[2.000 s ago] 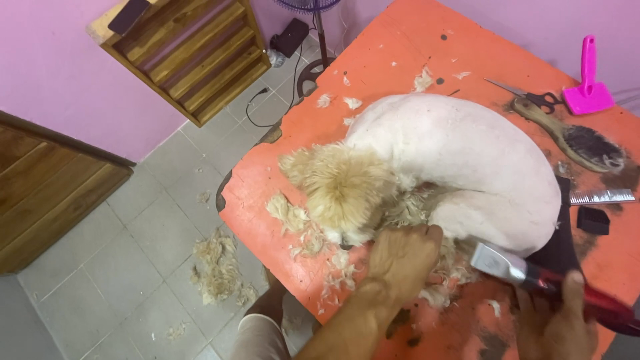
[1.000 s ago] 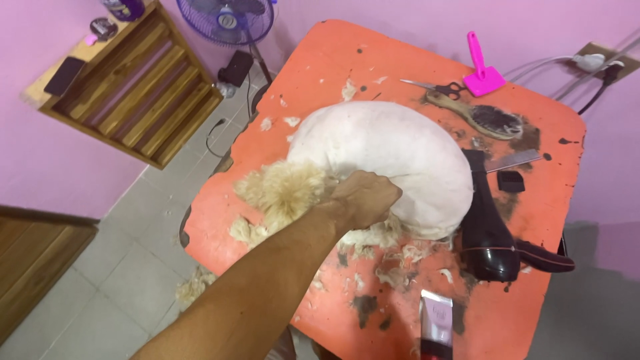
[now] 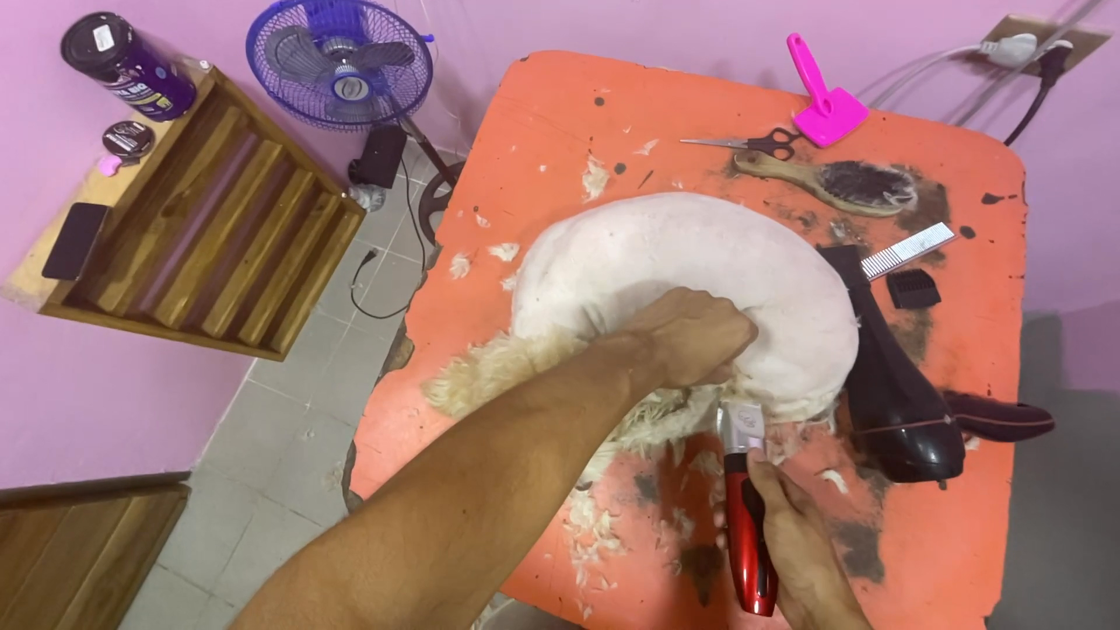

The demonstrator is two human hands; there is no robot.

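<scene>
A dog [image 3: 665, 236] with a closely clipped body lies curled on the orange tabletop, its fluffy cream head fur showing at the left under my forearm. My left hand [image 3: 700, 337] is closed against the dog's flank, its fingers curled out of sight; whether they grip a leg or skin cannot be told. My right hand [image 3: 792, 516] holds a red hair clipper [image 3: 750, 534], whose silver head touches the long fur at the dog's underside. Cut fur tufts [image 3: 591, 525] lie beside the dog.
Right of the dog lie a black hair dryer [image 3: 901, 394], a metal comb [image 3: 907, 250] and a clipper guard comb [image 3: 913, 289]. Behind it are scissors [image 3: 744, 143], a wooden-handled brush [image 3: 831, 182] and a pink slicker brush [image 3: 825, 109]. A blue fan [image 3: 341, 70] stands beyond the orange table [image 3: 560, 96].
My left hand has moved from near the dog's head onto its flank. The clipper has come from the table's near side up to the dog's underside since one second ago.
</scene>
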